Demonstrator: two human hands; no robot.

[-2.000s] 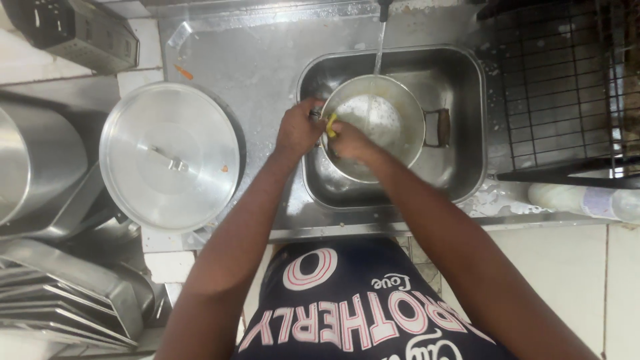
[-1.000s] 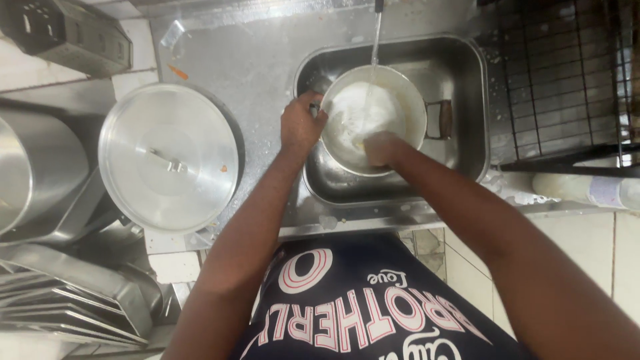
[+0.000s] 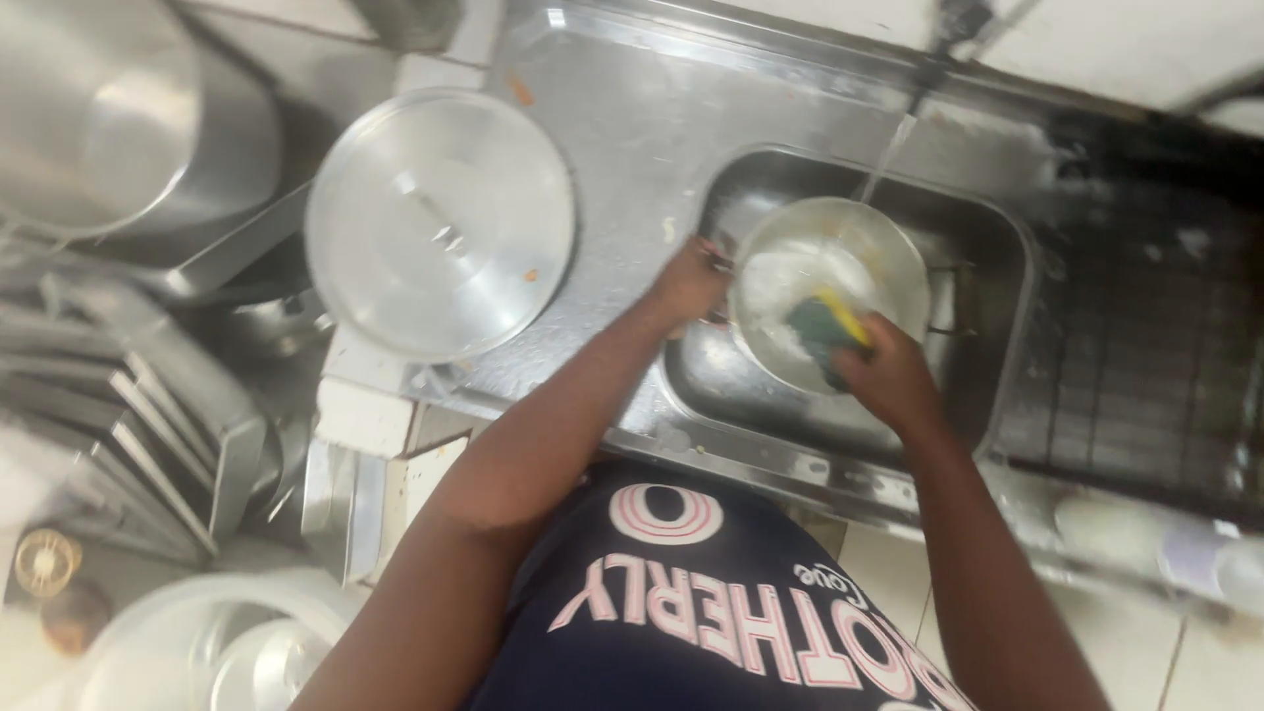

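Observation:
A round metal pot [image 3: 790,272] with whitish suds or water inside sits in the stainless steel sink basin [image 3: 1017,326]. My left hand [image 3: 694,283] grips the pot's left side handle. Over the pot's lower right rim, my right hand [image 3: 887,373] holds a green and yellow scouring sponge [image 3: 825,321] above or against the inside. A thin stream of water [image 3: 889,158] runs down at the pot's far rim. The pot's other handle [image 3: 950,299] points right. The view is blurred.
A large round metal lid [image 3: 439,296] lies on the drainboard left of the basin. A big metal pot [image 3: 232,128] and stacked metal trays [image 3: 168,395] stand farther left. A dark wire rack [image 3: 1136,375] is at the right, with a bottle [image 3: 1116,528] along the front edge.
My right hand has come from inside the pot to its lower right rim, and the sponge shows more fully. My left hand stays at the handle. The view has shifted and tilted.

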